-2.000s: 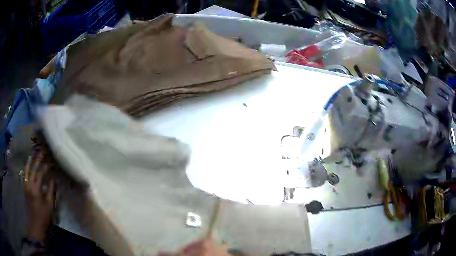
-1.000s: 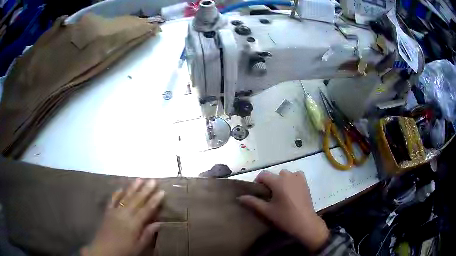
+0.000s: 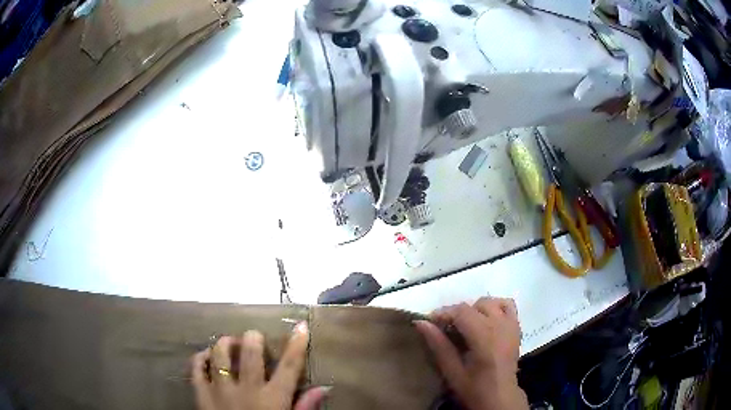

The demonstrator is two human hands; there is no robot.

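Note:
A brown garment panel (image 3: 136, 336) lies along the near edge of the white table, right side up, with a vertical seam near its middle. My left hand (image 3: 252, 372) rests on it just left of the seam, fingers spread and pressing it flat, a ring on one finger. My right hand (image 3: 477, 352) holds the panel's right end at the upper edge between thumb and fingers. The sewing machine head (image 3: 353, 104) stands beyond the panel. The needle area (image 3: 353, 212) is not touched by the cloth.
Stacked brown garments (image 3: 88, 88) lie at the far left. Orange-handled shears (image 3: 555, 240), red-handled scissors (image 3: 599, 220), a pale yellow-green handled tool (image 3: 526, 170) and a yellow-taped box (image 3: 669, 232) are at the right. A dark grey piece (image 3: 349, 288) lies beside the panel's far edge.
The view has moved closer to the machine. My left hand has shifted right, towards the seam. My right hand still holds the panel's right end. Earlier, the pale side of the cloth faced up.

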